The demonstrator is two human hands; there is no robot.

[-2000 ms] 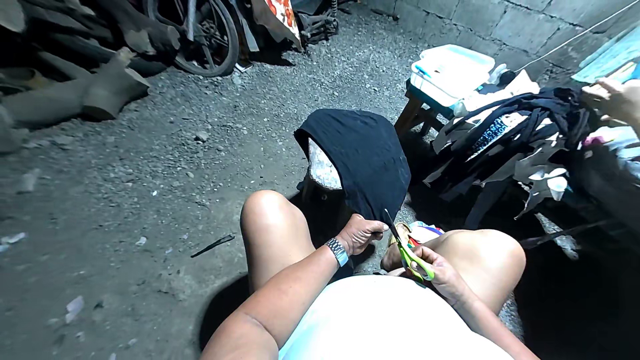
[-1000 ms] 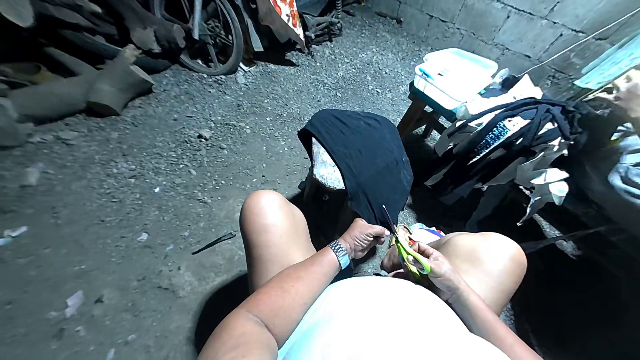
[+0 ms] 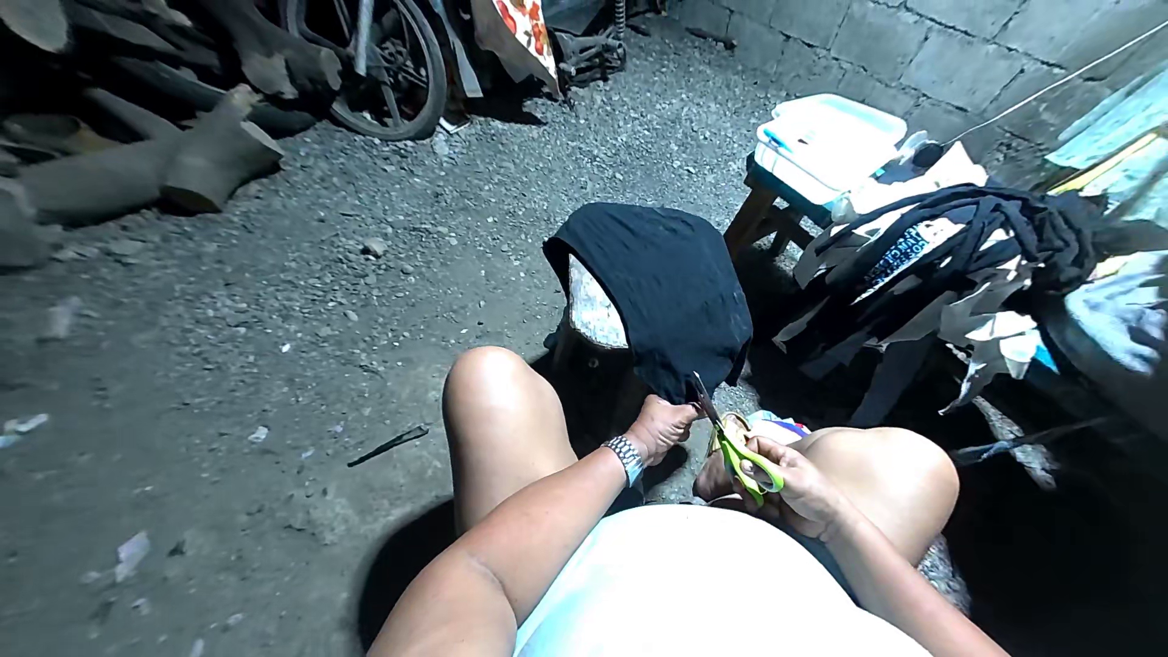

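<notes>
Black cloth (image 3: 666, 283) lies draped over a small stool with a pale, worn top (image 3: 595, 308), in front of my knees. My left hand (image 3: 663, 427), with a metal-banded watch at the wrist, pinches the cloth's lower edge. Scissors with lime-green handles (image 3: 748, 465) are in my right hand (image 3: 792, 479), fingers at the handle loops. Their blades point up and to the left, beside my left fingertips and against the cloth's edge. How far the blades are parted cannot be told.
At the right, dark and white cloth strips (image 3: 967, 246) hang in a heap. Behind them a white plastic container (image 3: 826, 137) stands on a small wooden table (image 3: 753, 214). Cut logs (image 3: 210, 164) and a wheel (image 3: 401, 82) are at the back left. A dark strip (image 3: 388, 445) lies on the ground.
At the right edge, another person's hand seen two seconds ago is no longer in view. My own hands, the scissors and the black cloth have stayed nearly in place.
</notes>
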